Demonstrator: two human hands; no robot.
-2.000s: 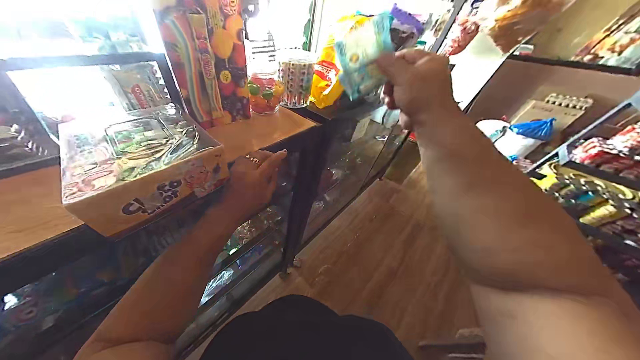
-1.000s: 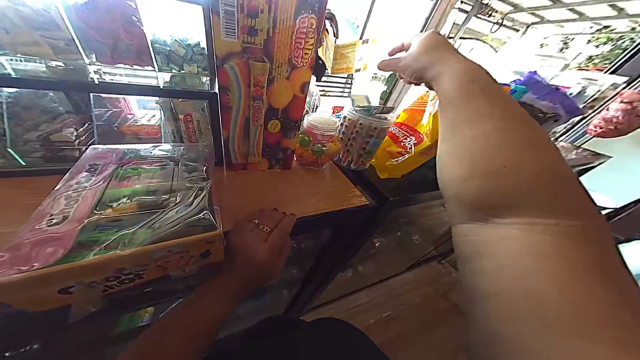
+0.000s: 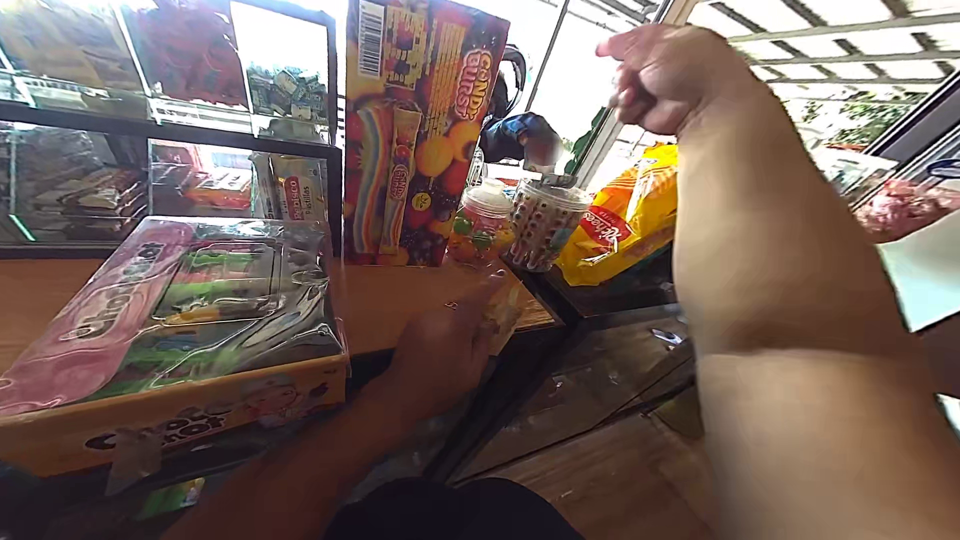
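Note:
My left hand (image 3: pixel 442 349) is over the counter's front edge, its fingers against a pale, yellowish slip of paper (image 3: pixel 507 316) that looks pinched by the thumb. A ring is on one finger. At upper right, my right hand (image 3: pixel 652 82) is raised with its arm stretched forward; its fingers are curled, nothing shows in them, and the palm is hidden. Below it lies a yellow snack bag (image 3: pixel 626 217). Beside the bag stand a clear tub of wrapped sticks (image 3: pixel 547 225) and a lidded candy jar (image 3: pixel 481 225). A tall, colourful candy box (image 3: pixel 420 135) stands to their left.
A plastic-covered candy box (image 3: pixel 172 405) sits on the wooden counter (image 3: pixel 382 300) at left. Behind it is a partitioned display case (image 3: pixel 202 135). Beyond the jars, another person's hand (image 3: pixel 541 150) and dark sleeve (image 3: pixel 506 139) show. Glass shelving (image 3: pixel 585 382) stands below.
The light blue-green paper seen in my right hand two seconds ago no longer shows there. A pale slip now shows at my left hand. The view has swung toward the window.

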